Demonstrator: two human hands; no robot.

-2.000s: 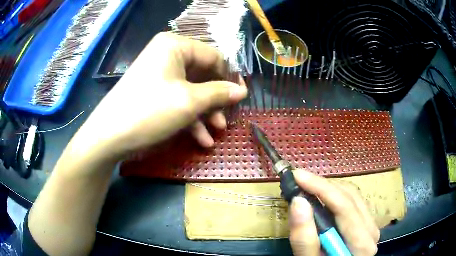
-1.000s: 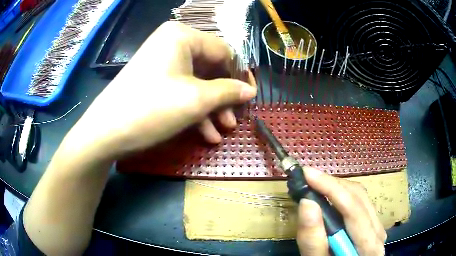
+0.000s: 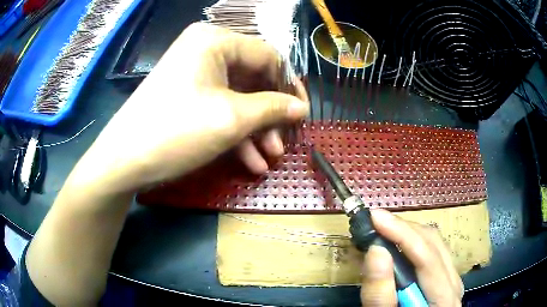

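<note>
A long red-brown perforated board (image 3: 390,168) lies across the view on a tan cardboard pad (image 3: 276,264). Several thin lead wires (image 3: 339,90) with whitish ends stand along its back edge. My left hand (image 3: 240,108) is over the board's left part, with a bunch of leads pinched between thumb and fingers; their lower ends are partly hidden. My right hand (image 3: 414,252) holds a soldering iron (image 3: 363,225) like a pen. The iron's tip is at the board, just right of my left fingers; whether it touches a pad is unclear.
A blue tray (image 3: 18,102) of loose leads is at the upper left. A black tray (image 3: 129,60) and a pile of leads (image 3: 240,17) lie behind my left hand. A flux cup (image 3: 321,51) holds a brush (image 3: 330,24). A fan grille (image 3: 459,57) is at the upper right. Thin strands lie on the cardboard.
The soldering iron and right hand have shifted slightly right and, since a second ago, a little down, with the tip back from the left fingers. The left hand keeps its pinch.
</note>
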